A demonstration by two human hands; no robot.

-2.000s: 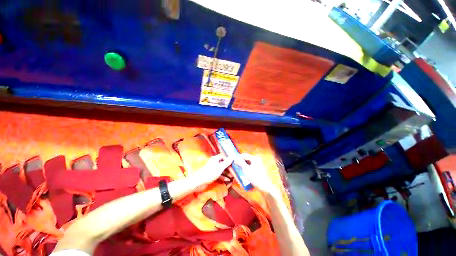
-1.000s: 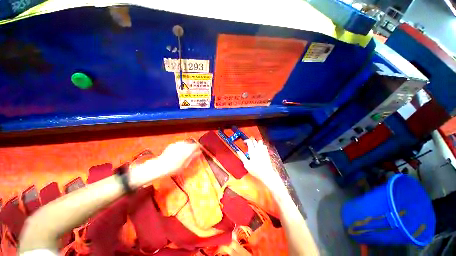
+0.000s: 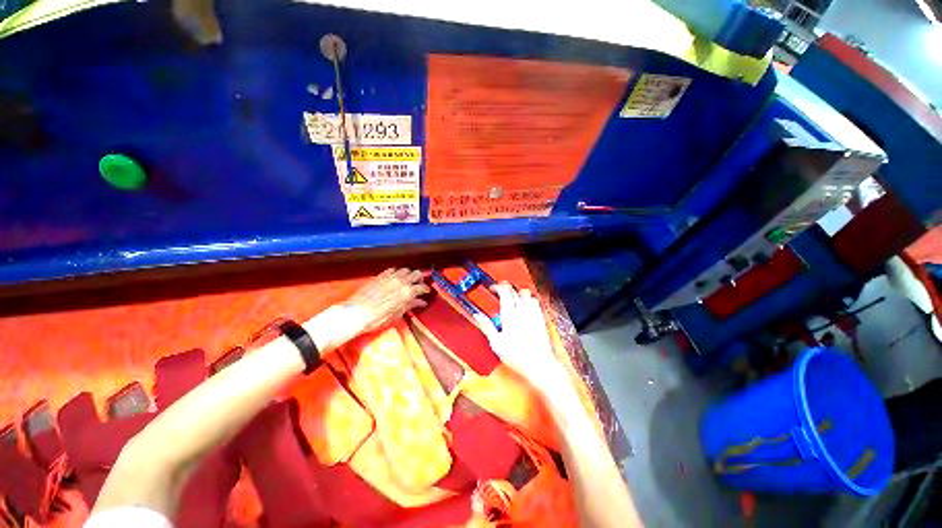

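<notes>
A blue metal cutting die [image 3: 467, 292] lies on the sheet material near the right end of the cutting bed [image 3: 134, 328]. My right hand [image 3: 525, 335] has its fingers on the die's right side. My left hand [image 3: 393, 294] rests on the material just left of the die, fingertips close to its edge; whether it touches the die is unclear. Orange pieces [image 3: 398, 413] and dark red sheet material [image 3: 465, 335] lie under and below my hands. Tangled orange and red scrap strips [image 3: 506, 495] lie at the front.
The blue press beam [image 3: 238, 196] stands behind the bed, with a green button [image 3: 123, 171], warning labels [image 3: 382, 186] and an orange-red panel [image 3: 522, 134]. A blue scrap bin [image 3: 764, 433] stands on the floor at right. Another blue machine [image 3: 764, 237] stands beyond the bed's right end.
The die, upright between both hands two seconds ago, now lies flat on the material. My left hand has moved from the orange pieces up towards the die since one second ago. The view has shifted.
</notes>
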